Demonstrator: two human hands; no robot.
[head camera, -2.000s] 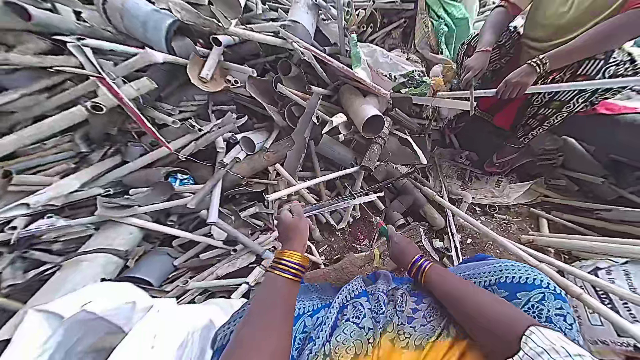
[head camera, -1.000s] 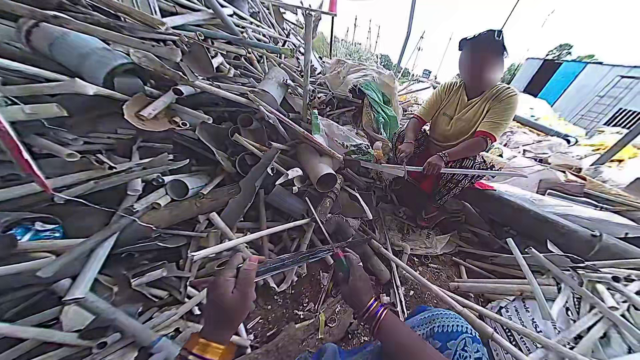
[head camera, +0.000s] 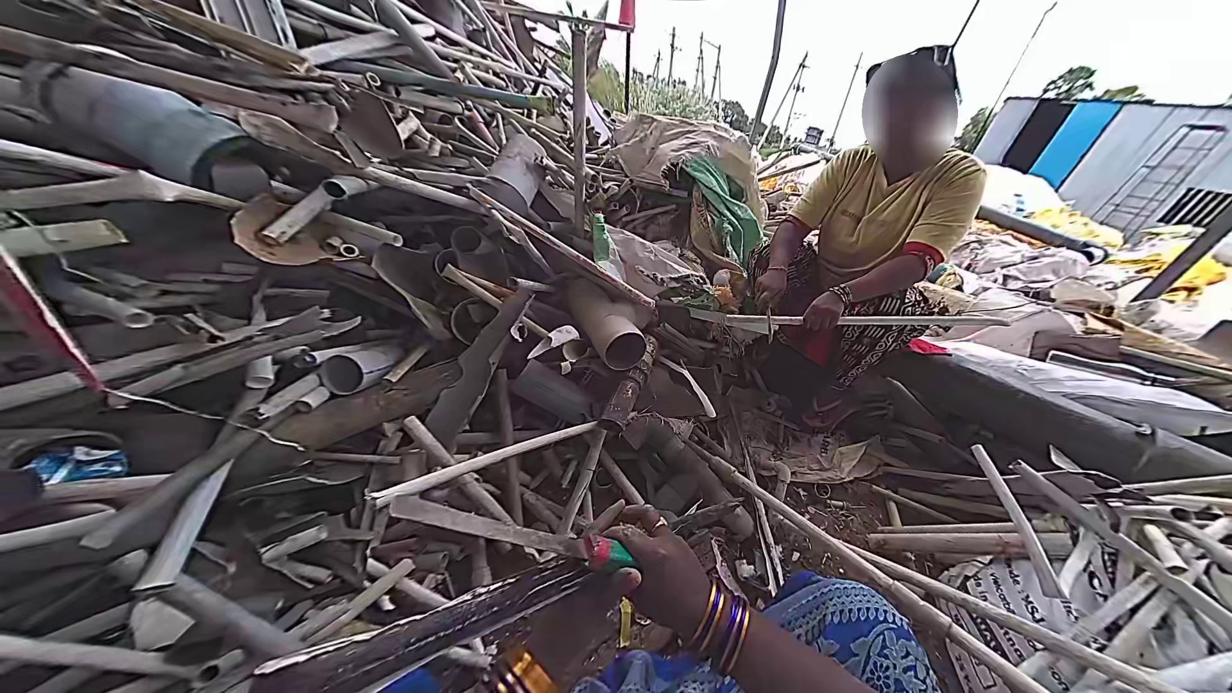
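My right hand (head camera: 659, 568), with several bangles at the wrist, is closed on the green and red handle (head camera: 608, 553) of a flat-bladed cutting tool. Its blade (head camera: 491, 525) points left, above a long dark strip or pipe piece (head camera: 433, 621) with pale edges. My left hand (head camera: 573, 616), blurred and partly behind the right hand, is at the right end of this dark piece; its fingers are mostly hidden, but it seems to grip the piece. A thin pale pipe (head camera: 486, 464) lies just beyond the blade.
Scrap pipes are heaped ahead and left, among them a wide grey pipe (head camera: 144, 125) and an open-ended pipe (head camera: 611, 327). A seated person (head camera: 881, 212) holds a long pale strip (head camera: 895, 320) ahead right. Long thin poles (head camera: 866, 577) cross at right, beside a printed sack (head camera: 1011, 616).
The dark piece, held out between my hands one second ago, now extends toward the lower left. My hands have come close together. The view has risen since two seconds ago.
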